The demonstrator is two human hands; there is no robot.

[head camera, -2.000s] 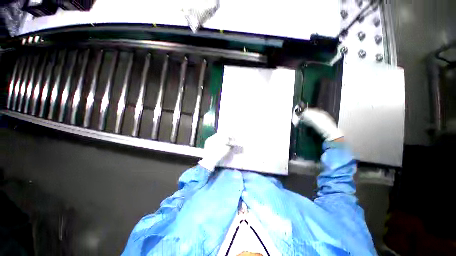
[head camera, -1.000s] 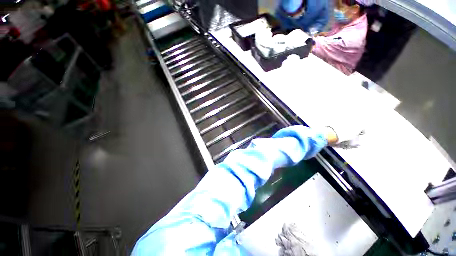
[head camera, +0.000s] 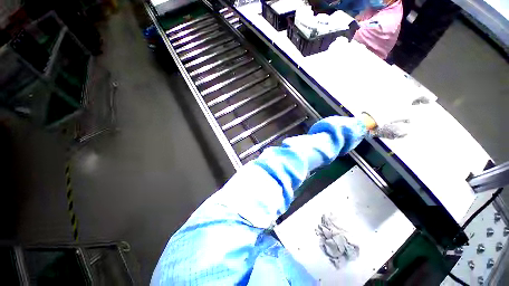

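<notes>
A flat silver-white metal case (head camera: 368,204) with small holes near its edges lies on a green board (head camera: 410,251) on the conveyor. A grey crumpled patch (head camera: 336,241) shows on its top; I cannot tell what it is. My left arm reaches across the conveyor. My left hand (head camera: 392,128), in a white glove, is over the white bench near its edge, beyond the case. The glove blends into the bright bench, with grey crumpled shading at the fingers, so its grip is unclear. My right hand is not in view.
The roller conveyor (head camera: 245,100) runs to the upper left, with another case (head camera: 170,4) at its far end. The white bench (head camera: 441,151) holds dark bins (head camera: 318,42). A person in pink (head camera: 382,31) is behind it. A ball transfer table (head camera: 480,246) is lower right.
Since one second ago, the view has shifted, showing more of the case and ball table. My left arm still reaches to the bench. Earlier, both hands were beside the case.
</notes>
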